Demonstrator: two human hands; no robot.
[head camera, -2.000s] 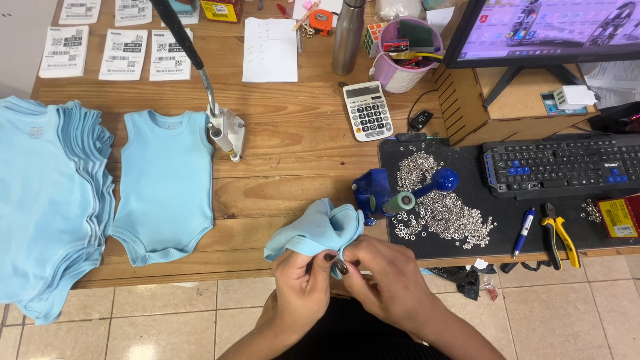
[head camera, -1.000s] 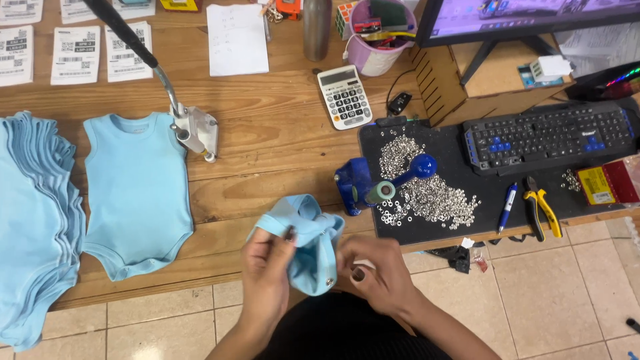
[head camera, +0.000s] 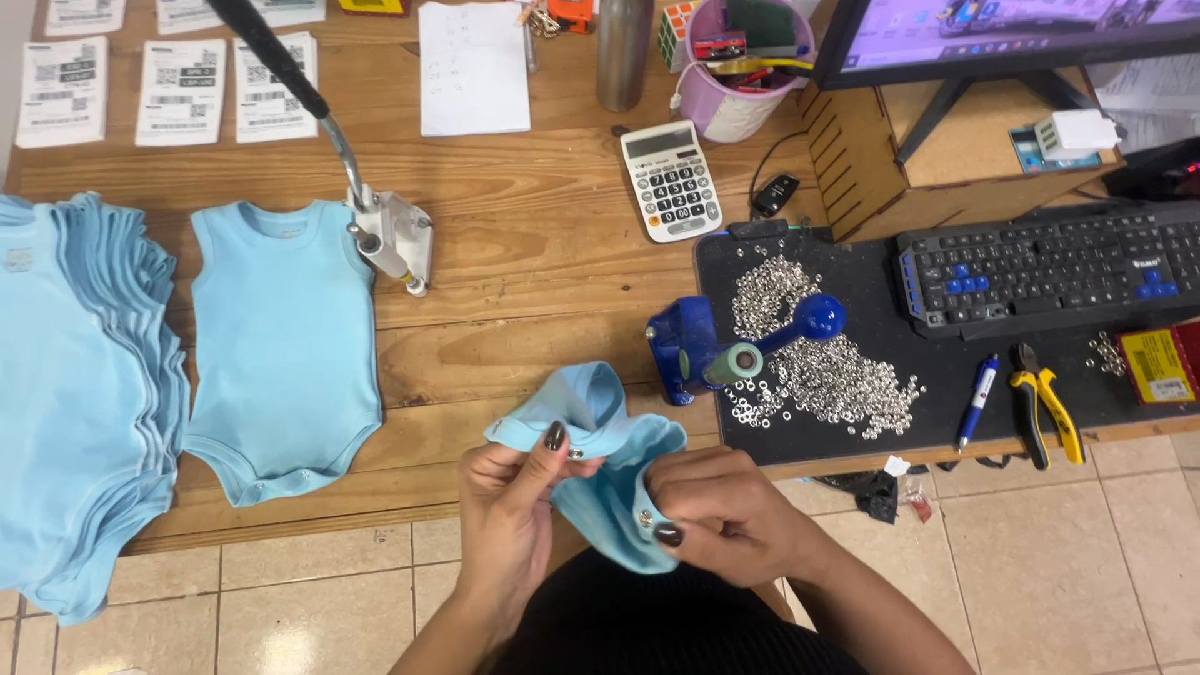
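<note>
Both hands hold a light blue baby bodysuit (head camera: 600, 422) over the front edge of the wooden table. My left hand (head camera: 516, 506) pinches one hem beside a metal snap. Another part of the hem, with a metal snap showing, is gripped by my right hand (head camera: 717, 516). Behind the hands stands a blue hand press (head camera: 684, 352) with a ball-ended lever. Many metal snap rings (head camera: 830, 375) lie on a black mat. One more blue bodysuit (head camera: 286, 337) lies flat at the left, beside a folded stack of them (head camera: 84, 375).
A white press (head camera: 394, 234) with a long black-handled lever stands behind the flat bodysuit. A calculator (head camera: 670, 183), steel bottle (head camera: 623, 56) and lilac bucket (head camera: 745, 103) stand farther back. Right are a keyboard (head camera: 1050, 272), pen (head camera: 980, 398), yellow-black cutters (head camera: 1045, 403) and a red-yellow box (head camera: 1158, 366).
One second ago my right hand was apart from the bodysuit; now it grips the hem. The garment, bunched between both hands two seconds ago, is now spread with its snaps in view.
</note>
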